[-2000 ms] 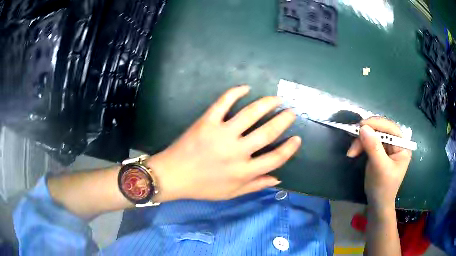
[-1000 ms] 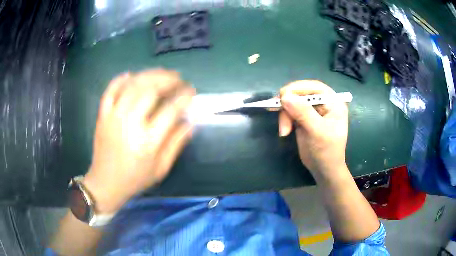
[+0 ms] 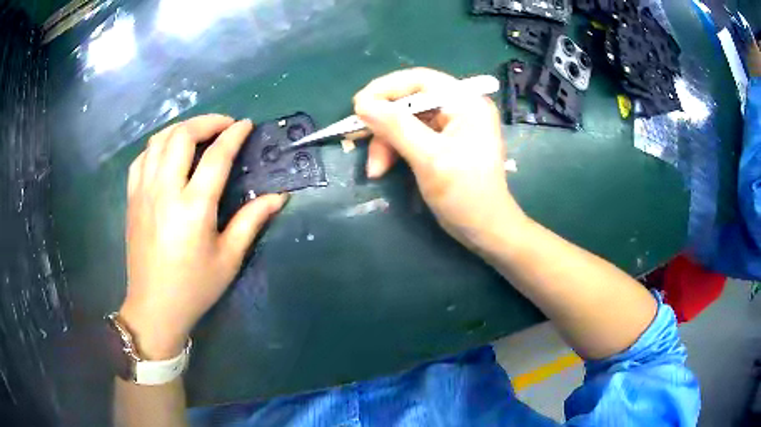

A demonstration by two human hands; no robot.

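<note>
A black plastic bracket (image 3: pixel 279 158) with round lens holes lies flat on the dark green mat (image 3: pixel 367 292). My left hand (image 3: pixel 188 217) holds its left side between thumb and fingers. My right hand (image 3: pixel 442 150) grips silver-white tweezers (image 3: pixel 338 128). Their pointed tip is over the bracket, beside the round holes. Any small piece at the tip is too small to tell. The left end of the bracket is hidden under my left fingers.
Several black brackets lie loosely heaped at the upper right (image 3: pixel 642 54), one with shiny lens rings (image 3: pixel 571 62). A yellow bit (image 3: pixel 623 106) and clear film (image 3: pixel 667 133) are beside them. Shiny black plastic (image 3: pixel 29 217) is at the far left. A person's blue sleeve (image 3: pixel 743 225) shows at right.
The view has shifted. The white strip is no longer seen. My left hand has taken hold of the bracket that lay beyond my hands, and the tweezers' tip has moved onto it.
</note>
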